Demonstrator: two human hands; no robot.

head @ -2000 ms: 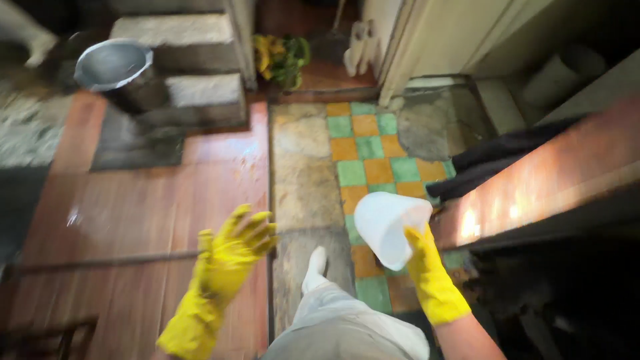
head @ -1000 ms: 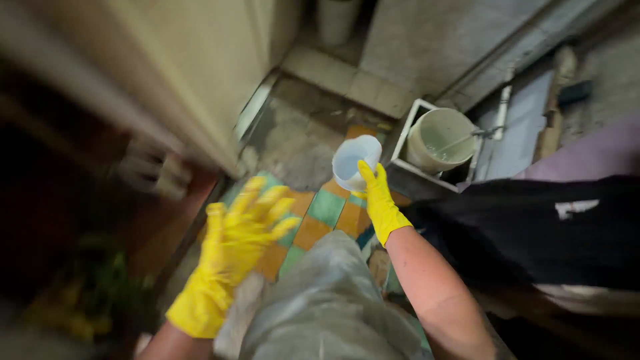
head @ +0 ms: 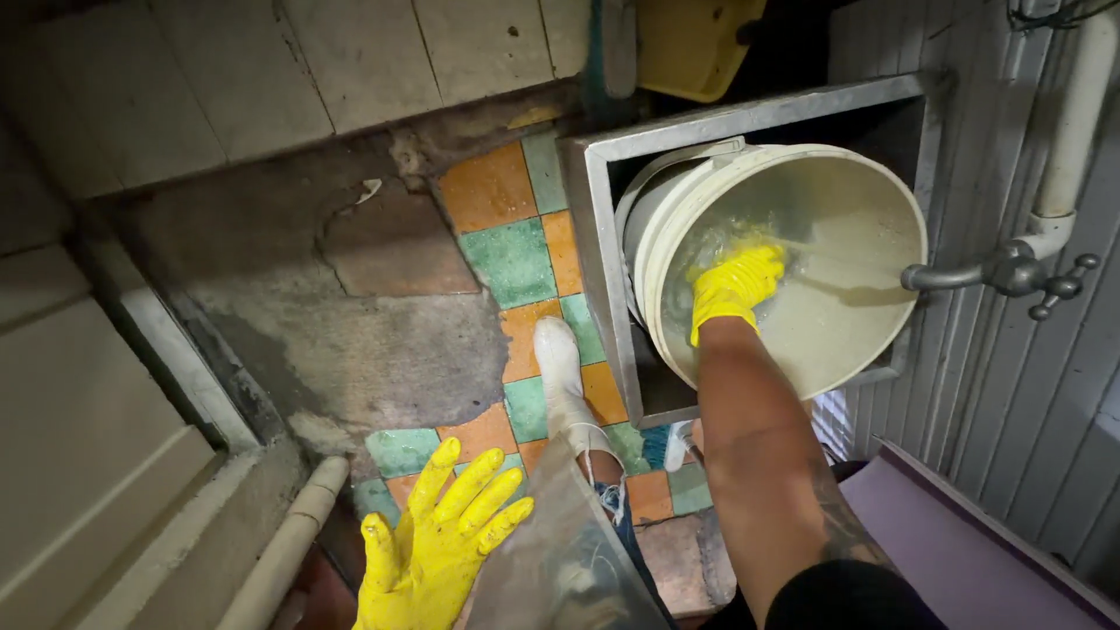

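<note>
A large white plastic bucket (head: 853,324) tilts inside a metal-framed square basin (head: 604,262), with water in it. Above its right rim juts a metal tap (head: 945,276), and a stream seems to run from it into the bucket. My right hand (head: 739,284), in a yellow rubber glove, reaches down inside the bucket at the water; its fingers are curled and what they hold is hidden. Lower left, over the floor, my left hand (head: 442,534) in a matching wet glove is spread and empty. The small white container is not visible.
Orange and green tiles (head: 509,262) meet broken concrete (head: 394,350) on the floor. A white pipe (head: 284,547) lies low at left beside a door frame. A yellow plastic container (head: 691,44) is behind the basin. A blue-bristled brush (head: 656,448) and a lilac panel (head: 954,534) are near my right arm.
The view has swung right from the doorway to the basin. My right hand, which held a small white container in both earlier frames, is now down inside the large bucket. My left hand remains empty.
</note>
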